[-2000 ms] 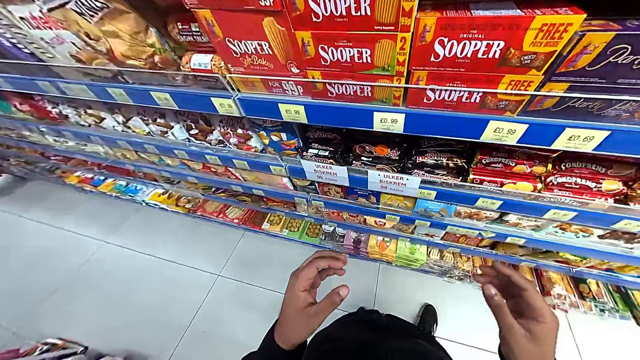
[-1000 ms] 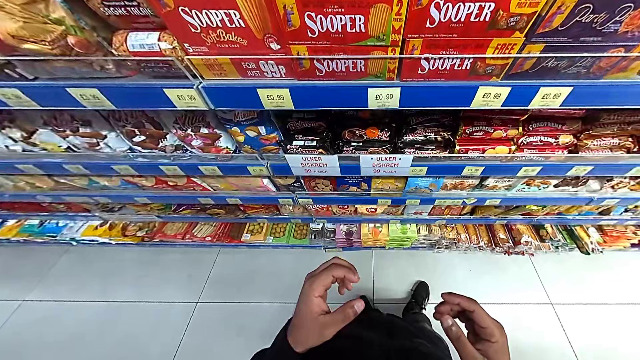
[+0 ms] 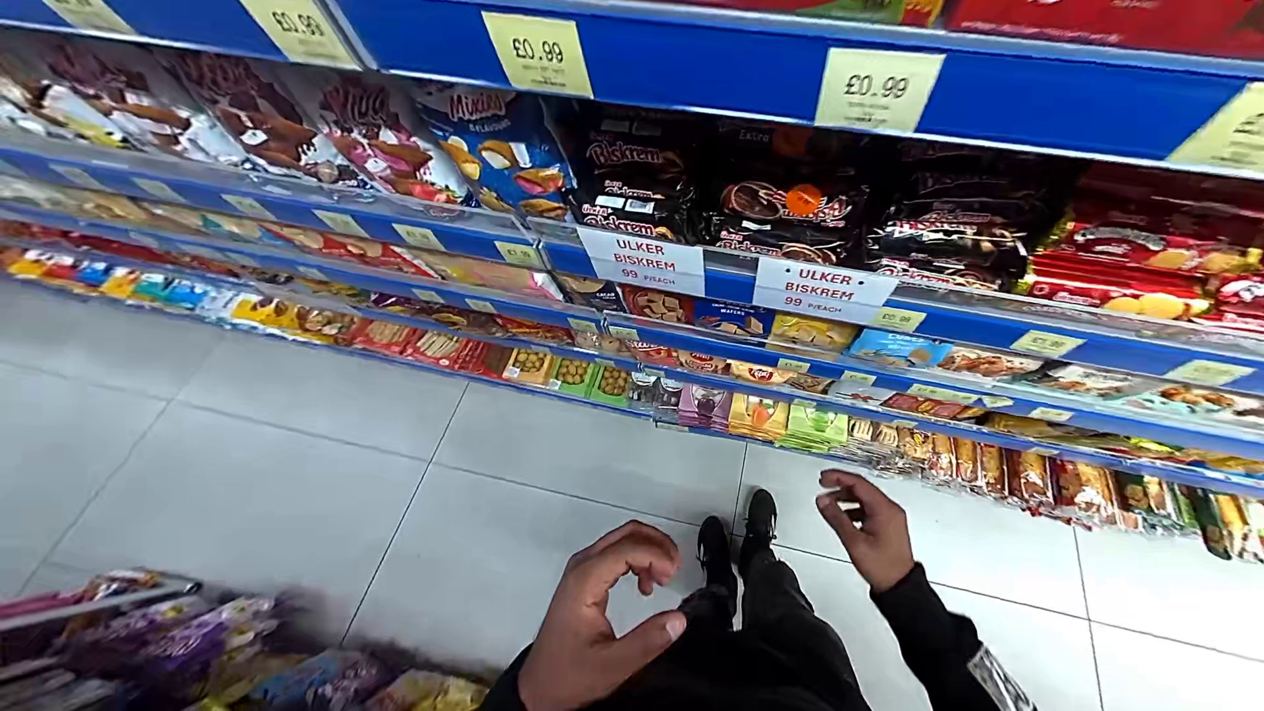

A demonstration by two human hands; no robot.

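My left hand (image 3: 602,617) is low in the centre of the head view, fingers curled and apart from the thumb, with nothing in it. Farther right, my right hand (image 3: 869,528) is held out over the floor, also empty, its thumb and fingertips a little apart. Neither hand touches the shelves. Above them, dark Biskrem biscuit packs (image 3: 790,188) fill part of a blue-edged shelf, beside a blue bag of snacks (image 3: 499,153) on their left and red biscuit packs (image 3: 1126,257) on their right. Small colourful packs (image 3: 760,415) line the bottom shelf, nearest my hands.
Blue shelf edges (image 3: 711,74) with price tags run across the view. Grey floor tiles (image 3: 533,464) lie below, with my black shoes (image 3: 758,513) on them. Purple and mixed bagged goods (image 3: 217,642) stand in a display at the lower left, by a metal rail (image 3: 99,604).
The view has shifted and tilted down, so the red Sooper boxes are mostly out of sight. Both shoes and the lower-left display now show. Both hands remain empty.
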